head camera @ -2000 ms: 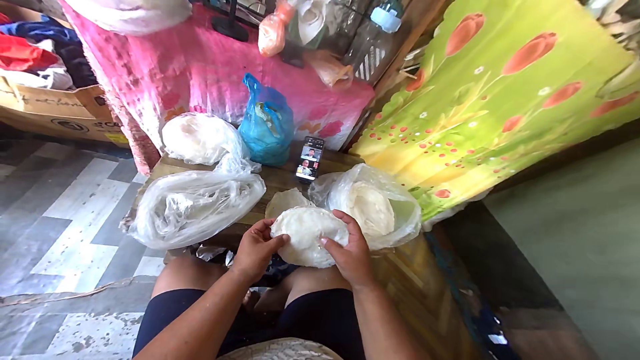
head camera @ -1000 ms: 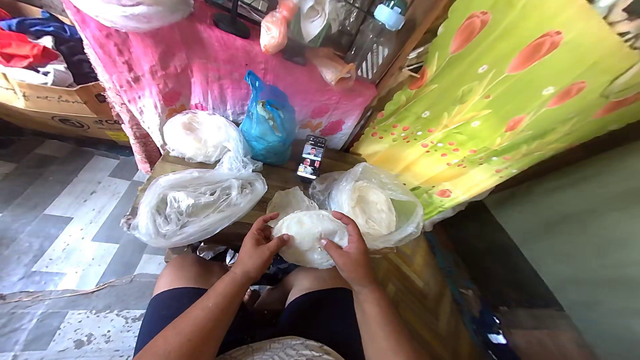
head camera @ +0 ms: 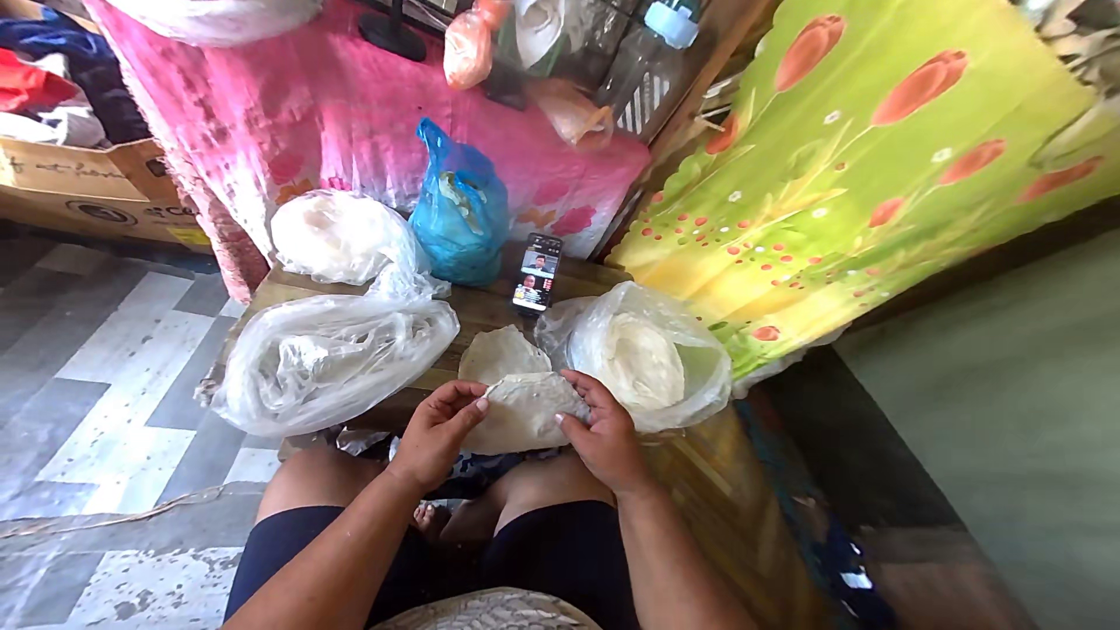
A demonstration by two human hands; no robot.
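Between my two hands, above my lap, is a thin pale round wrapper sheet (head camera: 523,416). My left hand (head camera: 437,430) pinches its left edge between thumb and fingers, and my right hand (head camera: 610,435) pinches the right edge. Just behind it, another pale round sheet (head camera: 503,353) lies on the low wooden table (head camera: 437,372). An open clear plastic bag (head camera: 700,372) to the right holds a stack of pale round sheets (head camera: 645,361). On the left sits a bunched clear plastic bag (head camera: 332,363) with whitish contents that I cannot make out.
Farther back are a tied clear bag of white material (head camera: 337,236), a blue plastic bag (head camera: 459,219) and a smartphone (head camera: 537,273) with its screen lit. A pink cloth (head camera: 350,114) hangs behind them. A green-yellow floral curtain (head camera: 840,201) hangs at the right, and a cardboard box (head camera: 87,188) stands far left.
The held sheet now hangs lower and looks flatter between my hands, and its upper edge has come down. Both hands keep about the same place.
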